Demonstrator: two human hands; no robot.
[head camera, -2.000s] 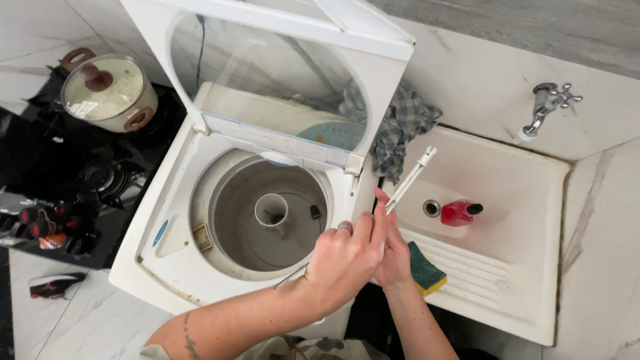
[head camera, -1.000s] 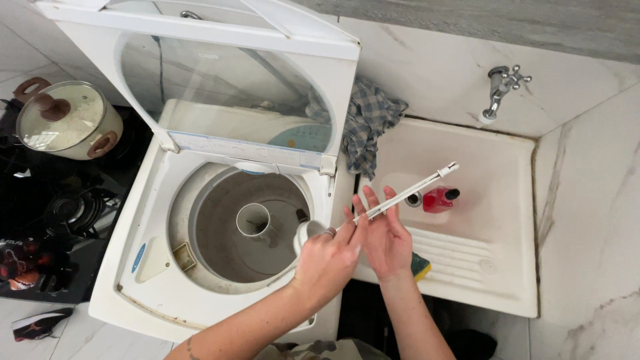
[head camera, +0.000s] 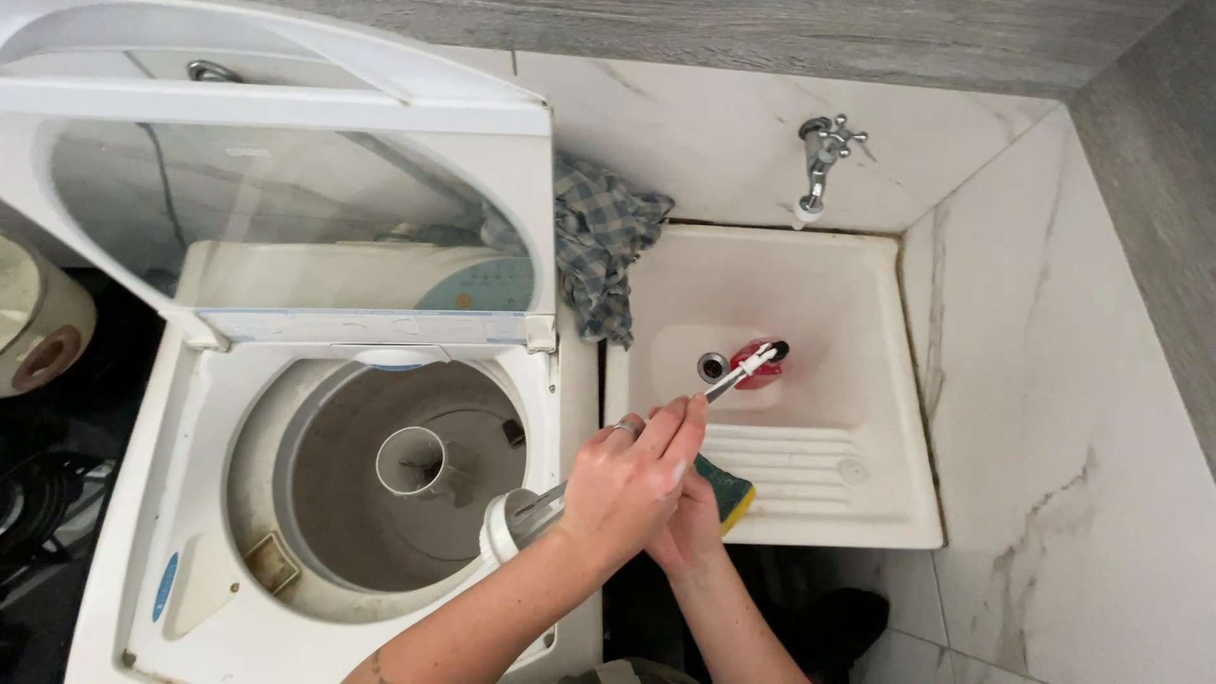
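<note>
My left hand (head camera: 632, 480), with a ring on one finger, is closed around a long, narrow white and grey plastic part (head camera: 736, 377). The part slants from a round white cap (head camera: 496, 528) near the washer opening up to a thin tip over the sink. My right hand (head camera: 686, 532) lies against it from below, its fingers largely hidden behind my left hand. Left of my hands, the top-loading washing machine (head camera: 199, 456) stands with its lid (head camera: 332, 104) raised. Its drum (head camera: 351, 503) holds a white central tube (head camera: 411, 460) and a small dark object (head camera: 513, 433).
A white laundry sink (head camera: 912, 399) contains a red bottle (head camera: 757, 366) beside the drain (head camera: 712, 368). A green and yellow sponge (head camera: 727, 494) lies at its near left edge. A checked cloth (head camera: 608, 242) hangs at the back corner, below and left of the wall tap (head camera: 819, 166). A pot (head camera: 43, 313) is far left.
The view has shifted right. The plastic part's tip now overlaps the red bottle, and my left hand has moved along the part, covering more of my right hand.
</note>
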